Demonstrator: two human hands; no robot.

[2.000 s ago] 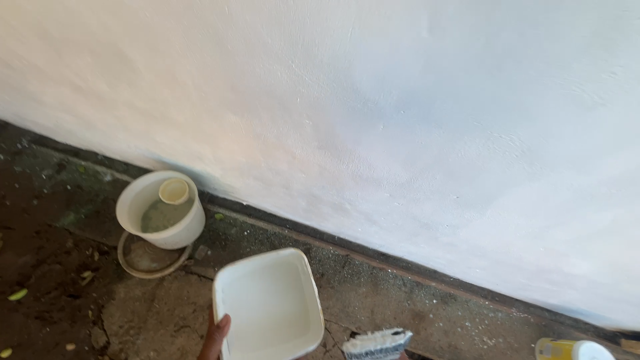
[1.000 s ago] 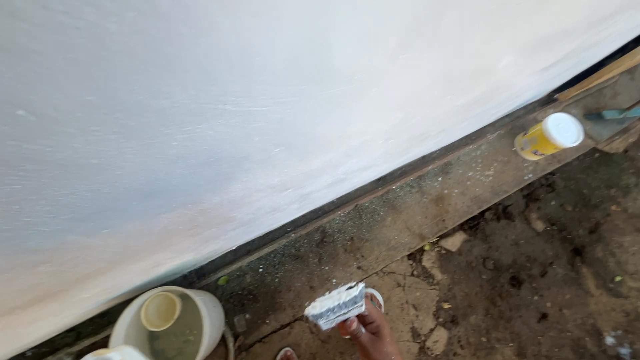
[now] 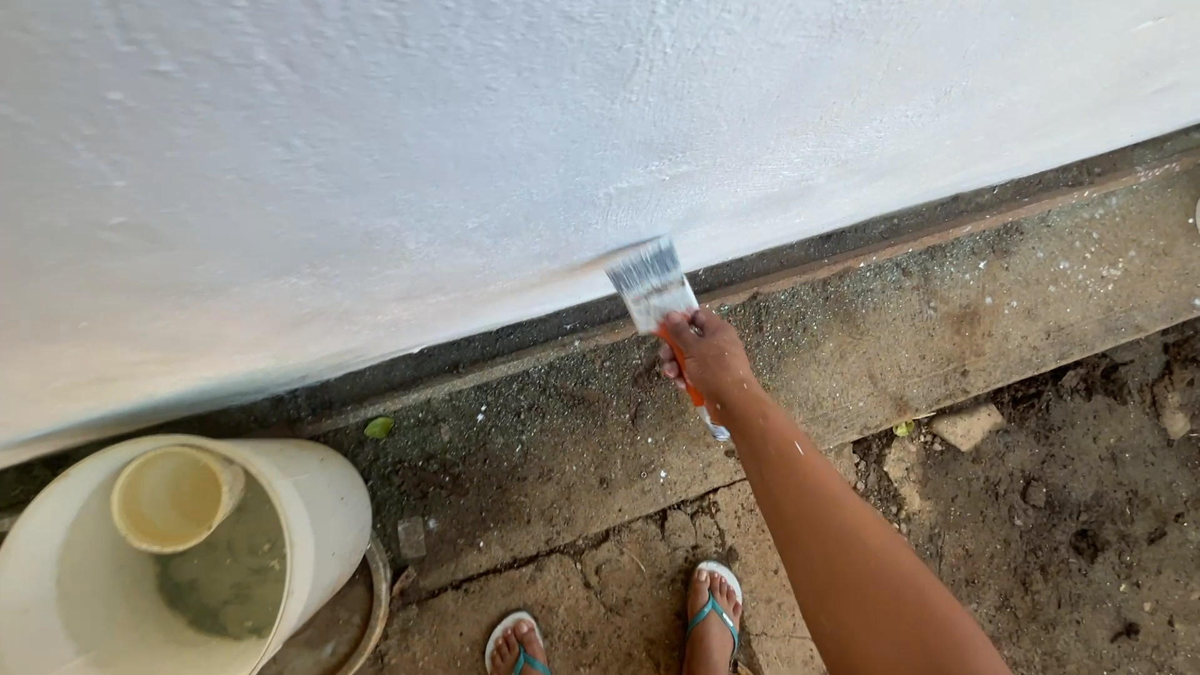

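Observation:
My right hand [image 3: 705, 361] grips the orange handle of a wide flat paintbrush [image 3: 652, 281]. White paint coats its ferrule and bristles, and the bristle tips are at the bottom edge of the white wall [image 3: 450, 150], just above the dark ledge; whether they touch it is hard to tell. The arm bears small white specks. My left hand is out of the frame, and what it holds cannot be seen.
A large white bucket [image 3: 323, 502] of murky liquid stands at lower left with a small cream-coloured container [image 3: 173, 497] inside. A round rim [image 3: 375, 600] lies beside it. My feet in flip-flops [image 3: 717, 609] are on cracked concrete. Loose stones [image 3: 967, 427] and soil lie at right.
My right hand has brought the paintbrush up to the foot of the wall. The square white tub held by a hand two seconds ago is out of view. The view has turned and shifted.

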